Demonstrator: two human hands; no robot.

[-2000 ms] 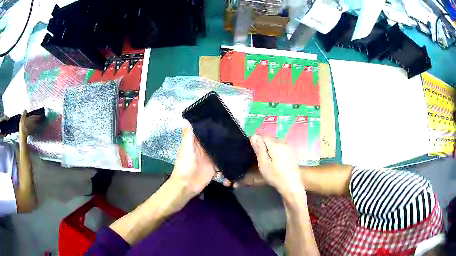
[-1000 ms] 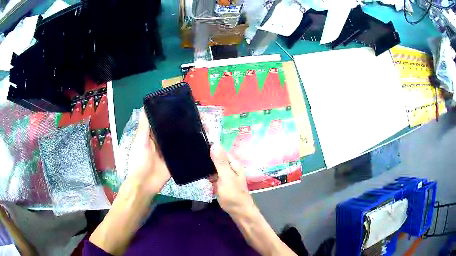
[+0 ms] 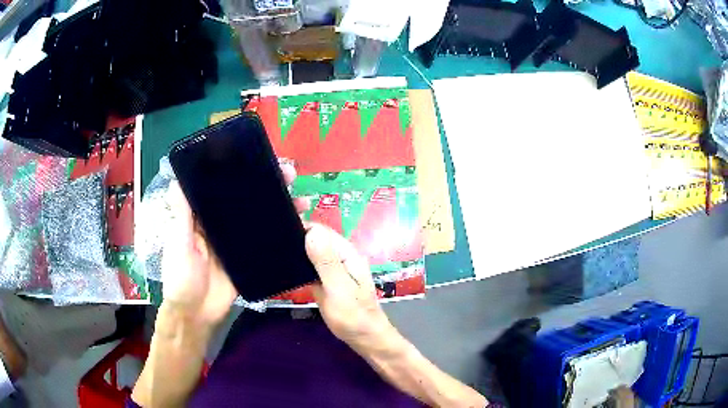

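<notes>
A glossy black rectangular panel [image 3: 243, 207] with rounded corners and a finely notched top edge is held tilted above the bench edge. My left hand [image 3: 191, 275] holds its left side and lower part from below. My right hand [image 3: 339, 275] grips its lower right edge; some fingertips show beside the panel and the rest are hidden behind it. A clear bubble bag [image 3: 158, 219] lies under and left of my left hand, mostly covered. The red and green printed sheet [image 3: 351, 143] lies flat behind and right of the panel.
Stacked black panels [image 3: 152, 60] stand back left, more [image 3: 587, 44] back right. A silvery packed bag [image 3: 76, 227] lies left. A white board [image 3: 543, 167] and yellow sheet [image 3: 674, 147] lie right. Blue crates [image 3: 607, 351] and a red stool [image 3: 120, 366] stand below.
The view has turned right and the bench things have shifted left. Both hands still hold the black panel, now more face-on. The person in the striped sleeve at the right has left the view.
</notes>
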